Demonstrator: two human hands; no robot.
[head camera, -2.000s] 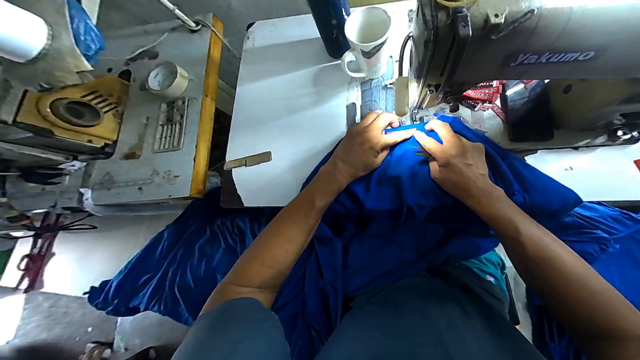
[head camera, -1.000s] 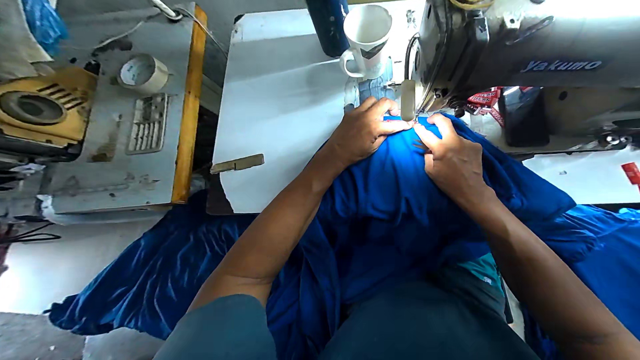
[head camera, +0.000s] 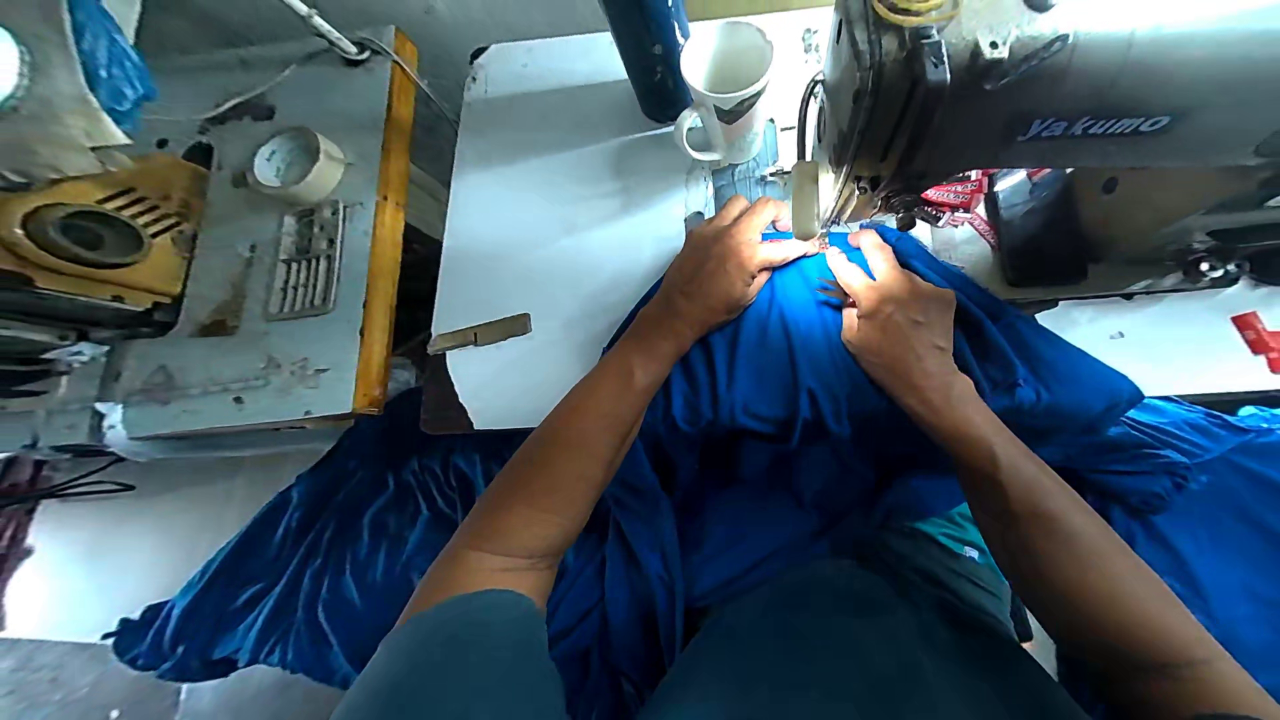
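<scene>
Blue fabric (head camera: 770, 400) lies in folds over my lap and up onto the white sewing table, its upper edge at the needle area of a Yakumo sewing machine (head camera: 1000, 110). My left hand (head camera: 725, 265) presses on the fabric edge just left of the needle area, thumb pointing right. On the other side, my right hand (head camera: 895, 310) pinches the fabric, with thumb and index finger close to the needle area. The presser foot and needle are mostly hidden behind a beige block-like part (head camera: 805, 200) on the machine's head.
A white mug (head camera: 728, 95) stands beside a dark blue cylinder (head camera: 650, 55) behind my left hand. A wooden clothespin-like piece (head camera: 482, 333) lies at the table's left edge. Red wrappers (head camera: 960, 195) and a black object (head camera: 1040, 230) lie under the machine arm. Tape (head camera: 298, 165) sits on the left table.
Both hands stay at the fabric edge beside the needle area. The beige part by the needle stands lower than two seconds ago. The view has shifted slightly.
</scene>
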